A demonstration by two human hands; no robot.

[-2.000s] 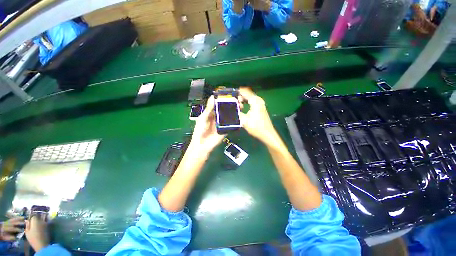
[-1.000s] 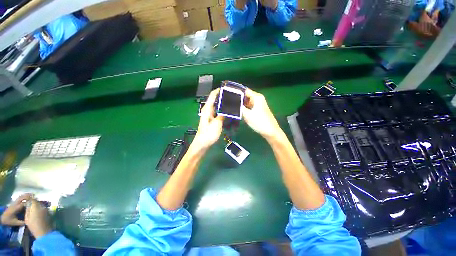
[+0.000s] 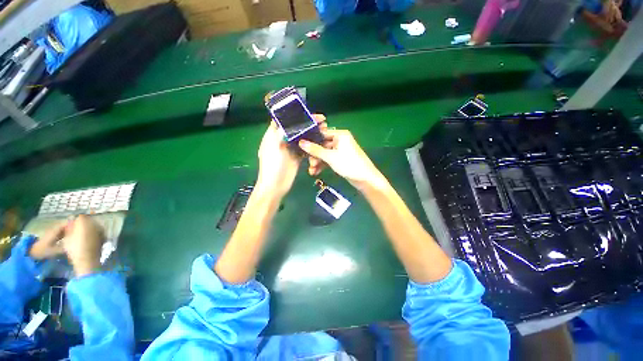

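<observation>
A phone assembly (image 3: 292, 118), a black housing with a white-edged dark screen, is held tilted above the green bench. My left hand (image 3: 279, 156) grips it from the left and below. My right hand (image 3: 336, 151) holds its lower right end, the thumb on the lower part. An LCD module (image 3: 332, 202) with an orange-gold tail lies on the bench below my right hand. A black front housing (image 3: 235, 207) lies left of it, partly hidden by my left forearm.
Black blister trays (image 3: 536, 211) lie at the right. A grey-white flat piece (image 3: 218, 109) and another LCD module (image 3: 473, 107) lie on the far strip. A white grid sheet (image 3: 88, 199) is at the left, beside a neighbour's hands (image 3: 83, 243). Another person sits across the bench.
The held phone assembly has moved left and away from me and now tilts. My right hand has shifted to its lower end. The neighbour's hands have moved up over the pale sheet.
</observation>
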